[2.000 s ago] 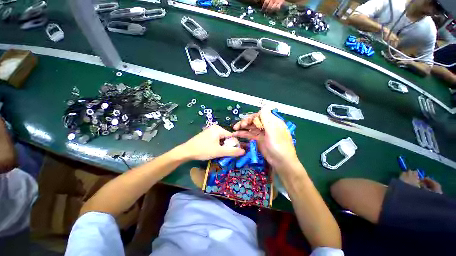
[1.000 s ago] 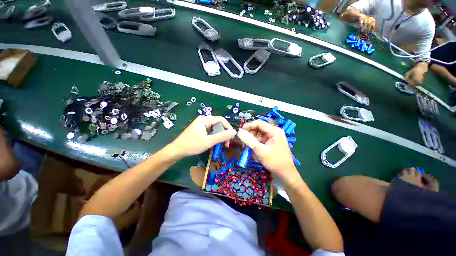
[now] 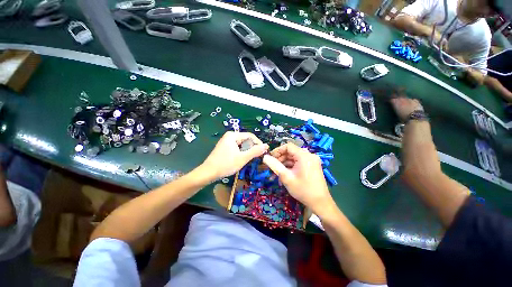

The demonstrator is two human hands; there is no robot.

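My left hand [image 3: 234, 152] and my right hand [image 3: 295, 167] meet fingertip to fingertip above the parts box [image 3: 232, 193]. My left hand holds a small silvery metal piece [image 3: 246, 144] between thumb and palm. A tiny part seems pinched where the fingertips meet, too small to make out. The box holds blue cylinders [image 3: 257, 175] and wired discs [image 3: 275, 208] tangled in red wires. More blue cylinders [image 3: 321, 142] lie heaped to the right of my right hand. Small white rings [image 3: 232, 122] lie just beyond my left hand.
A mixed parts pile [image 3: 132, 124] lies left of my hands. Housings [image 3: 251, 70] are scattered beyond the pale rail [image 3: 213, 89]; one housing [image 3: 380, 170] lies at right. A metal post [image 3: 109, 39] stands at upper left. Another person's arm [image 3: 429, 162] reaches in from the right.
The housings on the middle strip have shifted right. A neighbour's arm now reaches over the strip at right. My hands have come together at the fingertips; the blue cylinder under them no longer stands out.
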